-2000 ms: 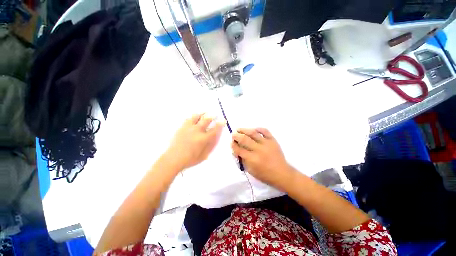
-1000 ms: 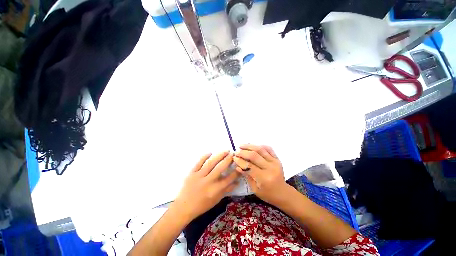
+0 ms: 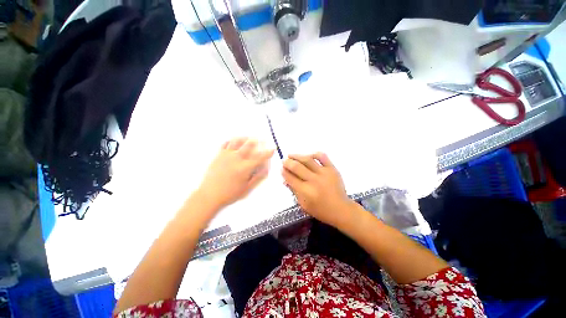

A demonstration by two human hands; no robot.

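A bright white fabric panel [image 3: 347, 130] lies under the sewing machine head [image 3: 254, 37]. A narrow black cord [image 3: 274, 136] runs from near the presser foot [image 3: 265, 96] down towards my hands. My left hand [image 3: 239, 171] rests on the fabric left of the cord, slightly blurred, fingers apart. My right hand [image 3: 315, 185] is just right of the cord, fingers bent at its lower visible end. Whether the right fingers pinch cord or fabric cannot be told.
Dark cloth [image 3: 93, 81] with black looped strands [image 3: 77, 177] lies at the left. Red-handled scissors [image 3: 506, 98] lie at the right. Black strips [image 3: 397, 18] cross behind the machine head. The ruler edge [image 3: 478, 149] runs along the front; blue crates [image 3: 490, 180] stand below.
My hands have moved up towards the needle from the table's front edge and sit further apart. The fabric has shifted up, the visible cord is shorter, and the front ruler edge now shows.
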